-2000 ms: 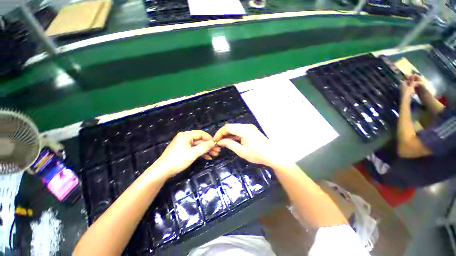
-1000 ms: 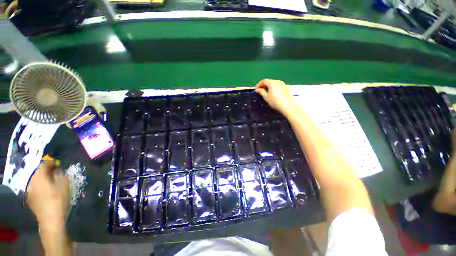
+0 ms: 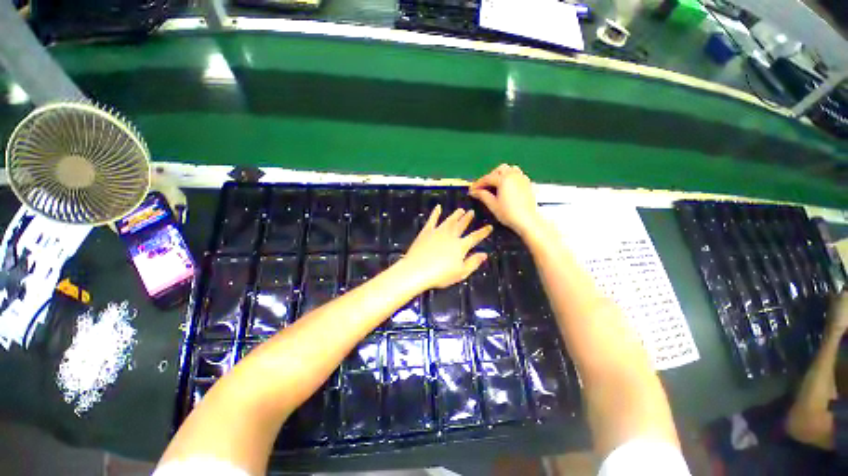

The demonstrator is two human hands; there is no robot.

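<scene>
The glossy black blister tray (image 3: 270,307) lies in front of me, with dark shiny parts in its pockets. My left hand (image 3: 446,249) rests over the upper middle pockets with its fingers spread; no object shows in it. My right hand (image 3: 507,195) is at the tray's far edge, right of my left hand, thumb and fingertips pinched together. Whether a tiny piece is between them cannot be told. A sticker sheet (image 3: 632,279) with rows of small dark shapes lies right of the tray, partly behind my right forearm. A heap of small white rings (image 3: 97,357) lies left of the tray.
A desk fan (image 3: 78,171), a lit smartphone (image 3: 163,256), a yellow-orange tool (image 3: 73,290) and cut paper (image 3: 33,270) are at the left. The green belt (image 3: 372,102) runs behind the tray. Another black tray (image 3: 753,279) and a person's arm (image 3: 820,372) are at the right.
My left hand has moved from the white heap at the left onto the tray's upper middle, fingers now spread. My right hand stays near the tray's far edge. The view has shifted slightly.
</scene>
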